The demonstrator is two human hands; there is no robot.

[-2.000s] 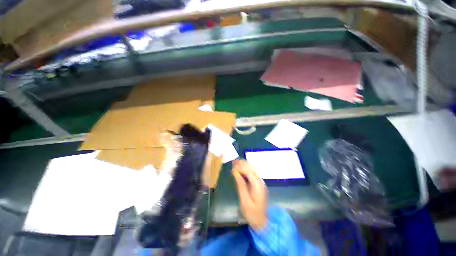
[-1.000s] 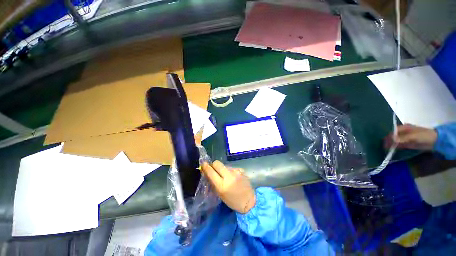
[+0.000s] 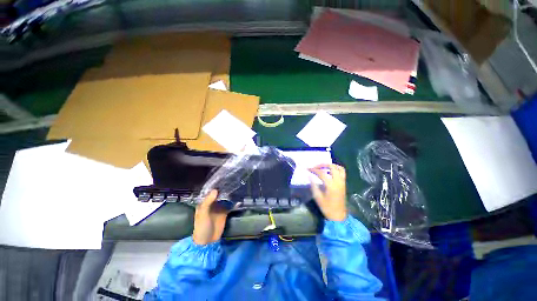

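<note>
A long black plastic unit (image 3: 182, 167) lies level across the front of the bench, its slotted strip facing me and a thin stub sticking up at its left part. A clear poly bag (image 3: 244, 170) covers its middle and right part. My left hand (image 3: 209, 220) grips the unit's near edge left of the middle, fingers partly hidden. My right hand (image 3: 331, 191) is at the unit's right end with bent fingers over the tablet (image 3: 309, 159); whether it grips bag or unit is unclear. The unit and bag partly cover the tablet's lit white screen.
A bagged dark unit (image 3: 391, 191) lies right of the tablet. White papers (image 3: 53, 194) lie left, another sheet (image 3: 486, 159) right. Cardboard sheets (image 3: 135, 106) are back left, pink sheets (image 3: 362, 47) back right. A tape ring (image 3: 271, 117) is behind the tablet. A yellow cord (image 3: 271, 218) hangs at the bench edge.
The unit has turned from upright to level across the bench, bag around its right part. My left hand has come into view on its near edge. The other person's hand at right is gone.
</note>
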